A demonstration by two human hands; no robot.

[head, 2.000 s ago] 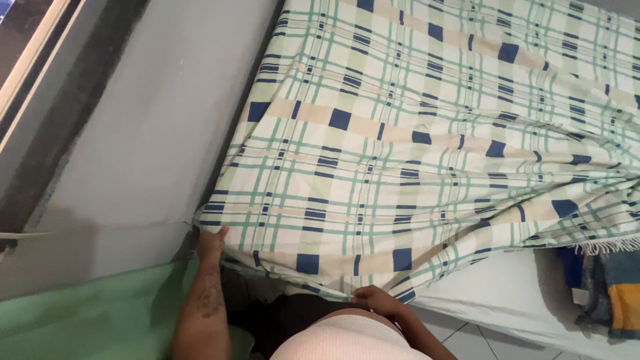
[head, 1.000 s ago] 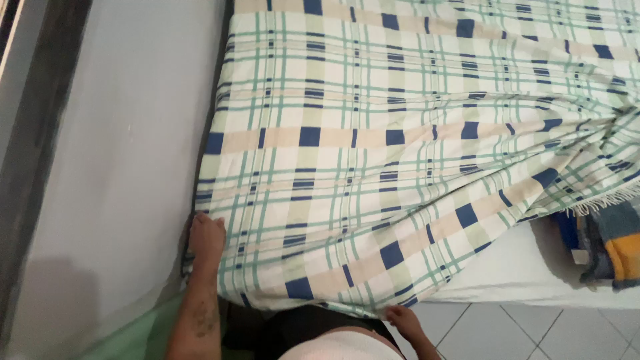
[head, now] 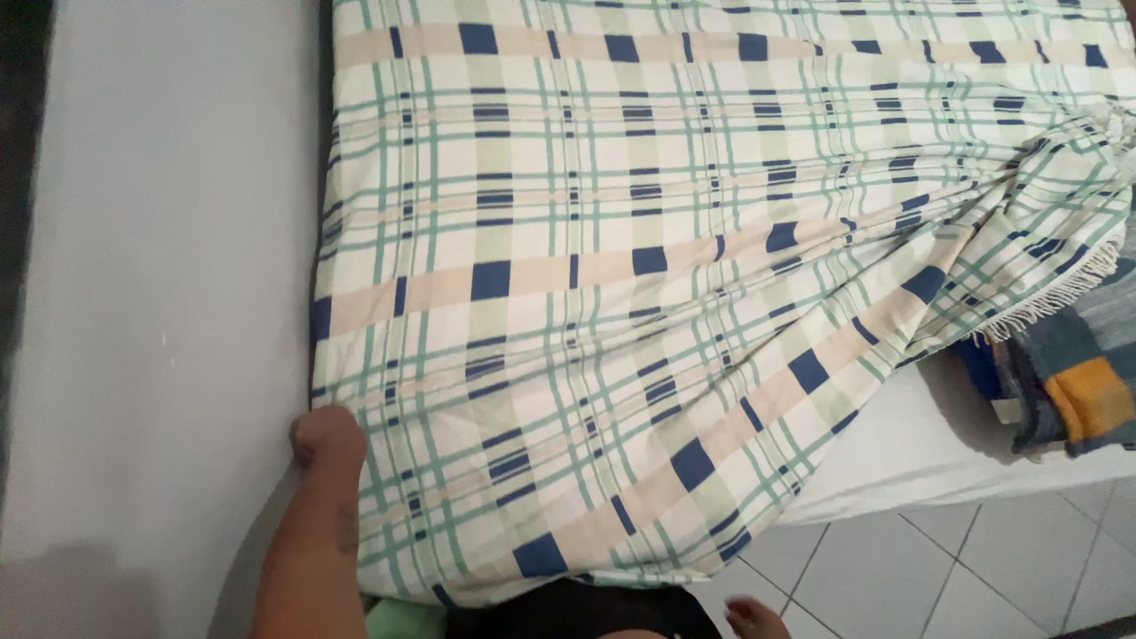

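Note:
A plaid bedspread (head: 603, 266) in white, green, beige and navy lies over a bed. Its left edge runs along the wall, and folds gather toward a bunched, fringed part at the right. My left hand (head: 330, 435) is at the bedspread's left edge, low in the view, fingers curled between the cloth and the wall; what they grip is hidden. Near the bottom edge, right of my body, my right hand (head: 750, 614) is apart from the cloth, over the tiled floor, mostly cut off by the frame. White bedding (head: 865, 453) shows below the bedspread's slanting lower edge.
A grey wall (head: 169, 266) rises along the left side. Folded dark and yellow cloths (head: 1087, 390) lie on the bed at the right. Pale floor tiles (head: 896, 568) show at the lower right. A green surface (head: 399, 619) peeks out by my left forearm.
The right hand was at the bedspread's lower edge before and is now away from it. The cloth's left side now lies straighter along the wall. The view has shifted closer to the bed.

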